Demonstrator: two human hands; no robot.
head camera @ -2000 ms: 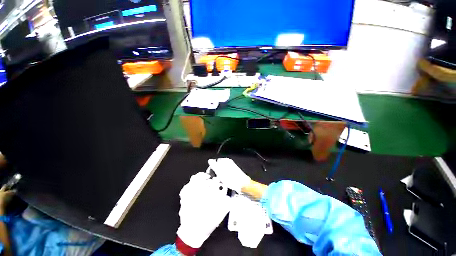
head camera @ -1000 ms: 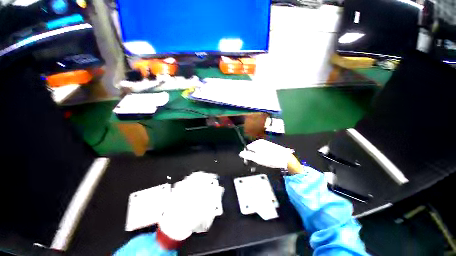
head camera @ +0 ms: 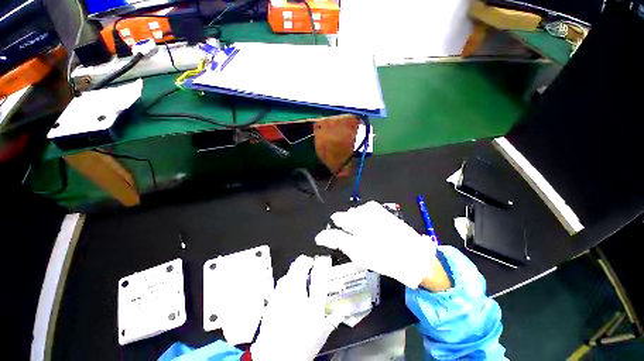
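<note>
A white set-top box (head camera: 354,288) with a printed label lies tilted near the mat's front edge, partly under both hands. My left hand (head camera: 296,310), in a white glove, grips its left side. My right hand (head camera: 385,243), also gloved, is over its rear edge with the fingertips near the left glove; whether it holds a plug is hidden. Two more white set-top boxes lie flat to the left, one with a label (head camera: 152,302) and one plainer (head camera: 239,289), partly behind my left hand. Thin test cables (head camera: 308,185) lie behind my hands.
A blue pen (head camera: 426,217) lies right of my right hand, which mostly hides the remote control. Two black boxes (head camera: 498,231) are at right. Behind is a green shelf with a clipboard (head camera: 296,74) and white-topped box (head camera: 99,113). Partition strips (head camera: 540,185) edge both sides.
The view has tilted down. My left hand has moved from the plainer box to the labelled one at right. My right hand has come back toward me and now meets that box.
</note>
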